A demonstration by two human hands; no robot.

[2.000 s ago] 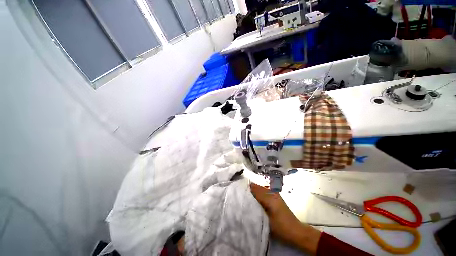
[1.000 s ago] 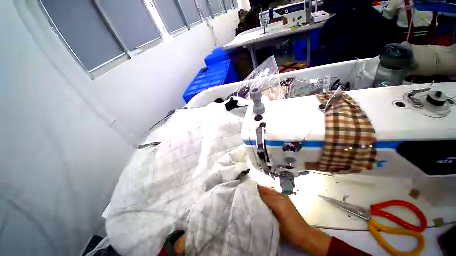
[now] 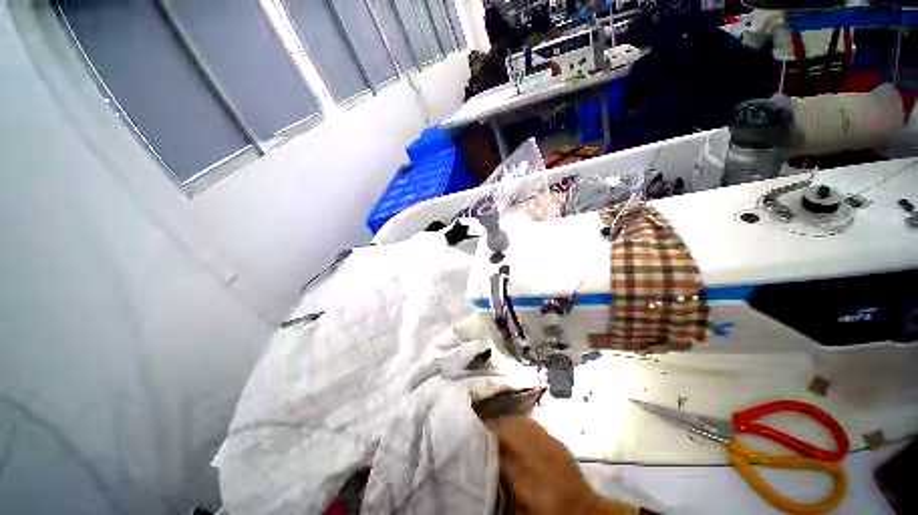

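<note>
The white, faintly lined garment body [image 3: 332,352] is spread left of the needle, with a short dark slit near its left edge. A small dark brown fabric piece [image 3: 508,402] shows at the cloth's right edge, left of the presser foot area [image 3: 560,377]. My right hand [image 3: 544,468] is at this edge, its fingers against the dark piece and the white cloth; it is somewhat blurred. My left hand is not clearly visible; only a small dark and reddish patch shows at the bottom among the cloth folds.
The sewing machine head [image 3: 564,251] bears a checked cloth scrap [image 3: 656,282]. Scissors [image 3: 740,438] with red and orange handles lie right of the needle. A dark flat object [image 3: 898,481] is at the right edge. A blue crate [image 3: 423,181] stands behind, beside the wall.
My right hand has shifted down and turned at the cloth's edge. A dark brown piece now shows above its fingers, where white cloth was before. The camera view has shifted slightly.
</note>
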